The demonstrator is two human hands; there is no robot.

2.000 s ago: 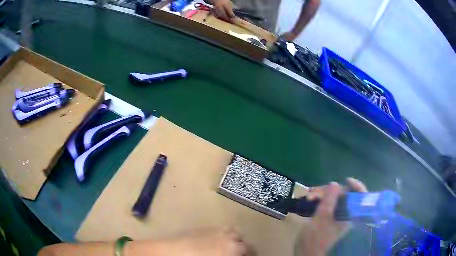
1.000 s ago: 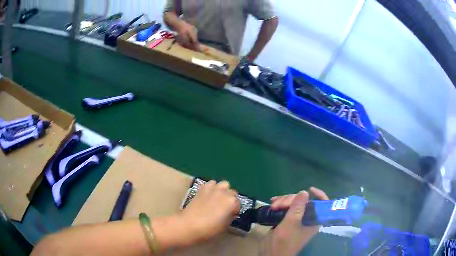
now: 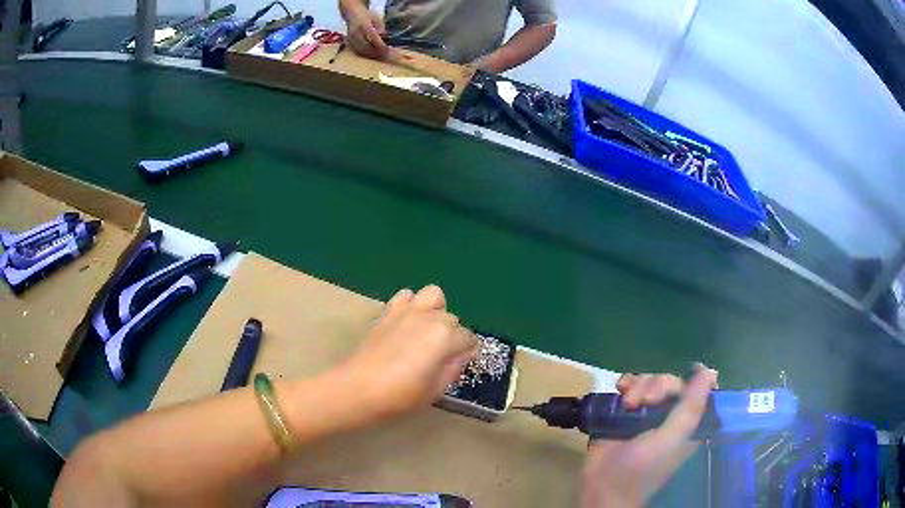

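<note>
My right hand (image 3: pixel 650 437) is wrapped around the electric screwdriver (image 3: pixel 675 412), blue at the back and black in front. Its thin bit points left, beside the screw tray (image 3: pixel 483 409). My left hand (image 3: pixel 417 347) is over the left part of the tray, with fingers bent down at the silver screws (image 3: pixel 488 359); whether it pinches a screw is hidden. A black handle cover (image 3: pixel 243 355) lies on the cardboard mat (image 3: pixel 327 308). A lavender-white and black handle assembly (image 3: pixel 362 499) shows at the bottom edge, cut off by the picture.
Handle assemblies lie in the cardboard tray (image 3: pixel 104 203) at left and beside it. Another handle (image 3: pixel 189 161) lies on the green belt (image 3: pixel 337 213). A person sits across, near a blue parts bin (image 3: pixel 655 189). Another blue bin (image 3: pixel 794 466) is at lower right.
My left hand came to the screw tray after two seconds ago. The screwdriver has moved right, off the tray, and its bit now shows. The handle at the bottom edge has come into view.
</note>
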